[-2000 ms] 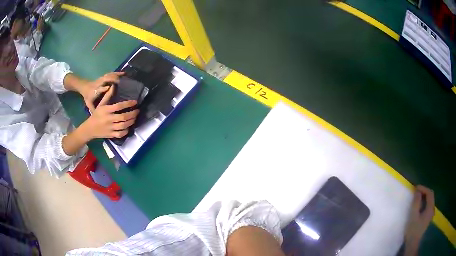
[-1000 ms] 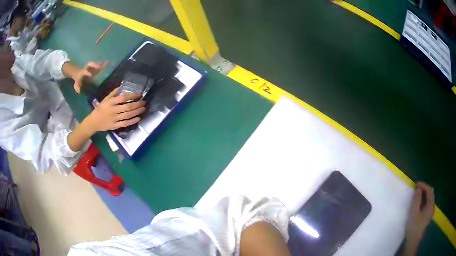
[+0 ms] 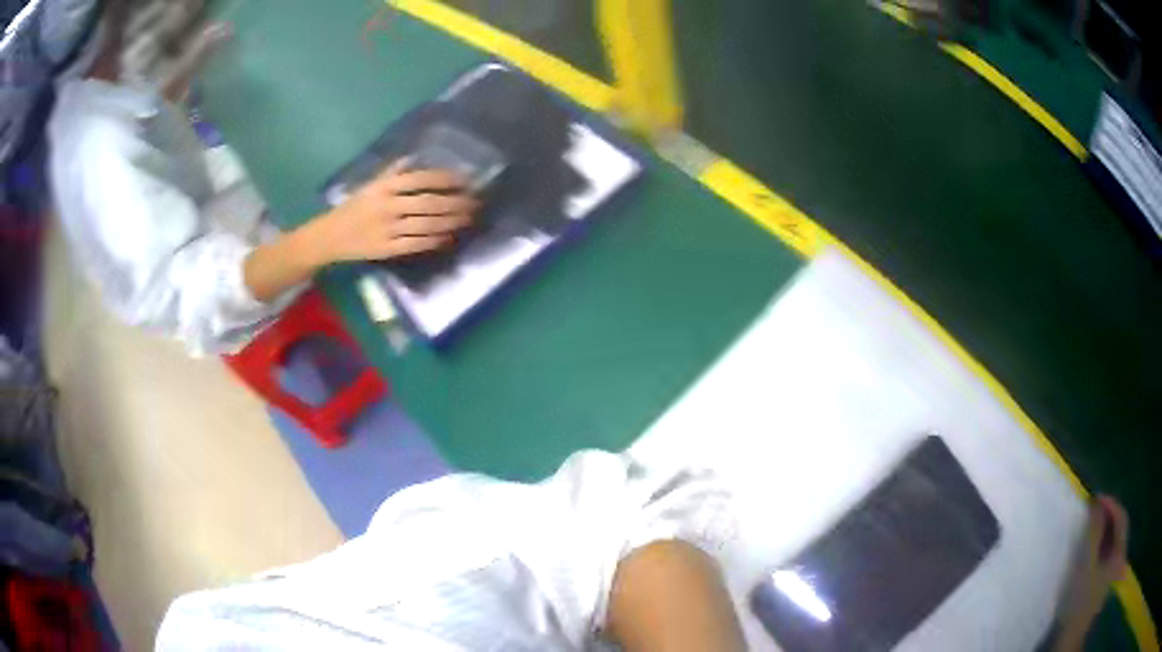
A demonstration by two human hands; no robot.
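Note:
A black glossy tablet-like panel [image 3: 892, 548] lies flat on a white foam sheet [image 3: 803, 369] and reflects a ceiling light. My right hand [image 3: 1098, 560] is at the foam's far right edge by the yellow tape, blurred and partly cut off; it does not touch the panel, and its grip is unclear. My left sleeve and forearm enter at the bottom centre, left of the panel; the left hand itself is below the picture's edge.
A neighbour's hand [image 3: 408, 214] rests on dark pieces in a blue-edged tray [image 3: 510, 274] on the green mat [image 3: 573, 369]. Yellow tape [image 3: 943, 338] edges the bench, with a yellow post [image 3: 641, 64]. A red stool [image 3: 319, 369] stands left; a document board [image 3: 1134, 166] is across.
The camera view has turned, so the tray and panel sit further right in the picture. The neighbour's other hand has moved off the tray. The panel still lies on the foam.

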